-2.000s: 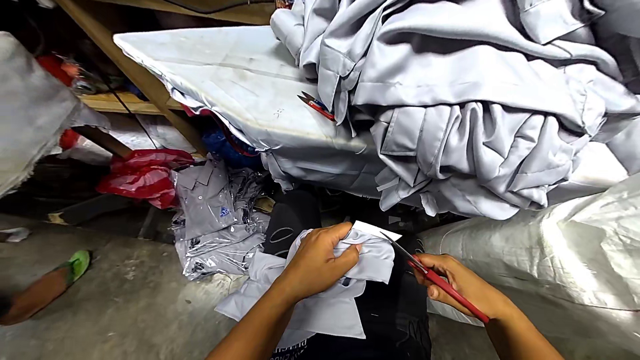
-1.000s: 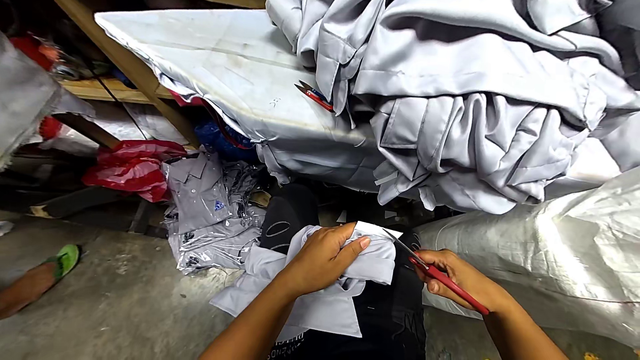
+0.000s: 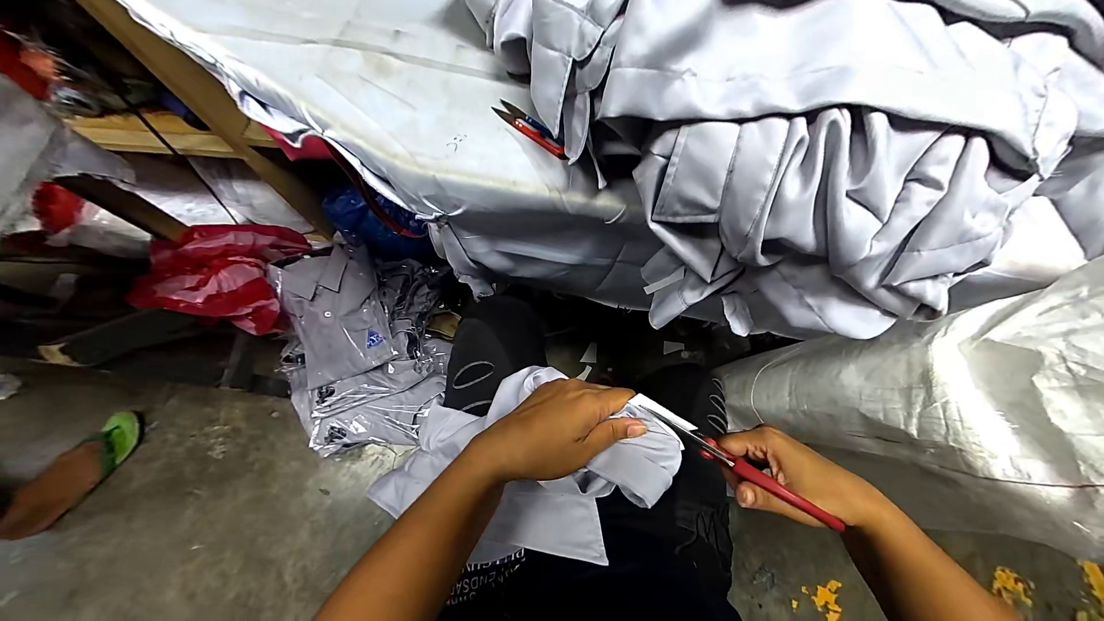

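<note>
A light grey cloth garment [image 3: 552,517] lies across my lap. My left hand [image 3: 561,427] grips its bunched upper part, thumb on top, with a white strip [image 3: 662,412] sticking out beyond the fingers. Red-handled scissors [image 3: 780,493] are held in my right hand [image 3: 789,473]; their metal blades lie along the strip's lower edge, close to the left fingertips. How far the blades are apart cannot be made out. On the covered table ahead rests a small red-handled cutting tool [image 3: 539,136], its pointed tips facing left.
Grey garments [image 3: 802,172] are heaped on the white-covered table [image 3: 345,95]. Bagged folded shirts [image 3: 336,336] and a red plastic bag [image 3: 220,267] lie at the left. A large silvery sack [image 3: 966,397] stands at the right. Another person's foot in a green sandal [image 3: 121,440] is at far left.
</note>
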